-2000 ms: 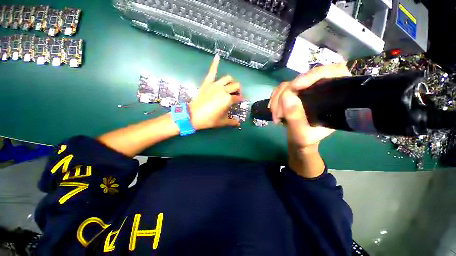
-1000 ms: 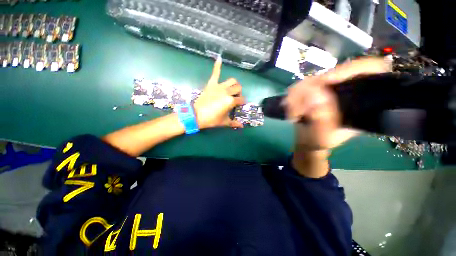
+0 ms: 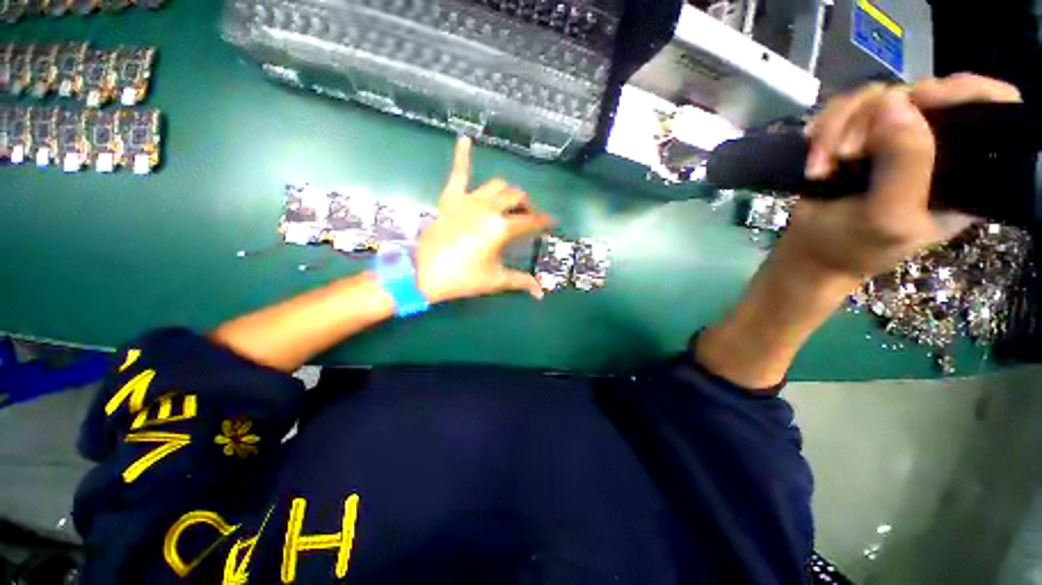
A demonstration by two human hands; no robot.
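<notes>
My right hand (image 3: 886, 171) grips a thick black electric screwdriver (image 3: 983, 160) whose tapered tip points left, near the white-grey screw feeder (image 3: 743, 57). Two small circuit boards (image 3: 572, 263) lie edge to edge on the green mat. My left hand (image 3: 474, 240) is just left of them, fingers spread, with thumb and a curled finger beside the left board. Its index finger points towards the clear trays. A short row of boards (image 3: 349, 219) lies left of my left hand, partly hidden by it, with thin wires beside it.
Stacked clear component trays (image 3: 434, 69) stand at the back. Long rows of boards (image 3: 97, 135) lie at the left. A loose pile of metallic parts (image 3: 948, 286) lies at the right, with another small part (image 3: 768, 211) near my right wrist. The green mat (image 3: 457, 337) has its front edge before me.
My right hand and the screwdriver have moved right and up, away from the two boards, towards the screw feeder. My left hand stays beside the boards. The whole view has shifted slightly.
</notes>
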